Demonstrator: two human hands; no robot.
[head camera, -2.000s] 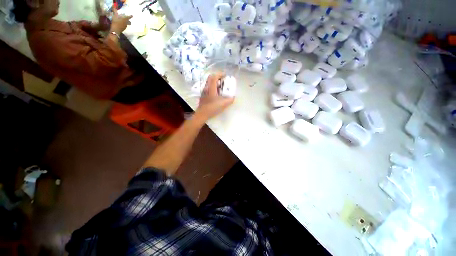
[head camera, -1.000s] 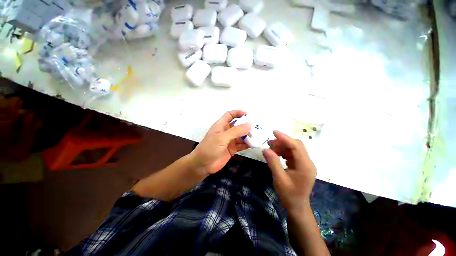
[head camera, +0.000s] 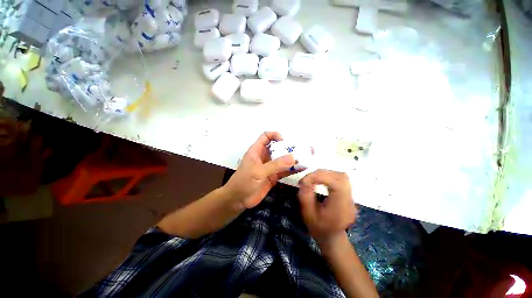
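Note:
My left hand (head camera: 255, 174) holds a white case with blue marks (head camera: 298, 153) over the table's front edge, thumb on its face and fingers behind it. My right hand (head camera: 328, 202) is just below and to the right of the case, blurred, with its fingers curled in. A small pale spot shows between its fingers, and I cannot tell whether it grips film or anything else. Several bare white cases (head camera: 258, 64) lie in a cluster behind the hands, some with a short dark mark.
A small clear bag of wrapped cases (head camera: 79, 73) lies at the left, with yellow tape (head camera: 142, 100) beside it. A larger bag (head camera: 157, 24) stands behind. A beige patch (head camera: 352, 149) lies right of the case. White strips (head camera: 367, 17) lie at the rear. A red stool (head camera: 96, 174) stands at the lower left.
The left hand has taken a case from beside the small bag and brought it in front of me. The right hand came into view, then moved slightly down and left with its fingers curling.

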